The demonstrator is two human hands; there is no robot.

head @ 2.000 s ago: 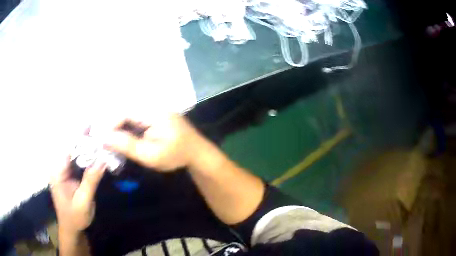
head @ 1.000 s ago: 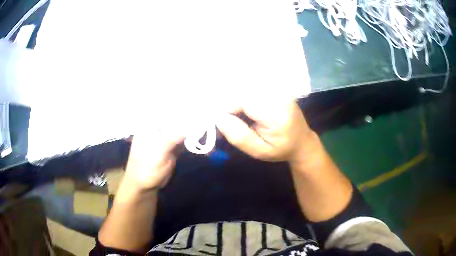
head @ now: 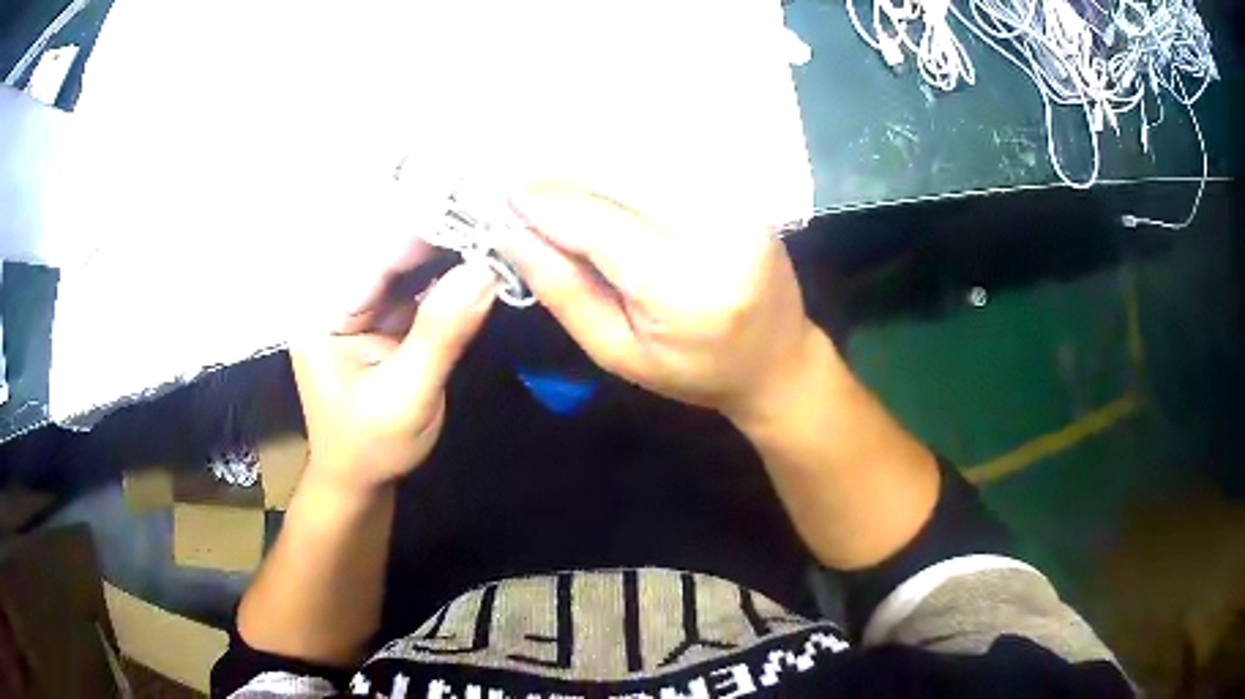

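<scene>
A coiled white cable bundle [head: 508,280] is pinched between my two hands over the front part of the white sheet stack [head: 273,150]. One loop of the coil hangs at the lower end, and pale strands show between the fingertips. My left hand [head: 387,369] is bare, with thumb and fingers closed on the coil's left side. My right hand [head: 669,307] is bare and holds the coil from the right with thumb and fingers. The upper part of the coil blends into the overexposed white stack, so its edges and any tie are hard to see.
A loose cable pile [head: 1092,62] lies on the green bench [head: 888,144] at the upper right, one cord end hanging past the bench edge. An open brown carton [head: 219,535] stands below at the lower left, with a small whitish clump [head: 235,468] in it. The green floor has a yellow line [head: 1051,440].
Both hands have moved up and slightly left with the coil, further over the white stack. The loop that hung open between the hands now shows smaller, with strands visible above it.
</scene>
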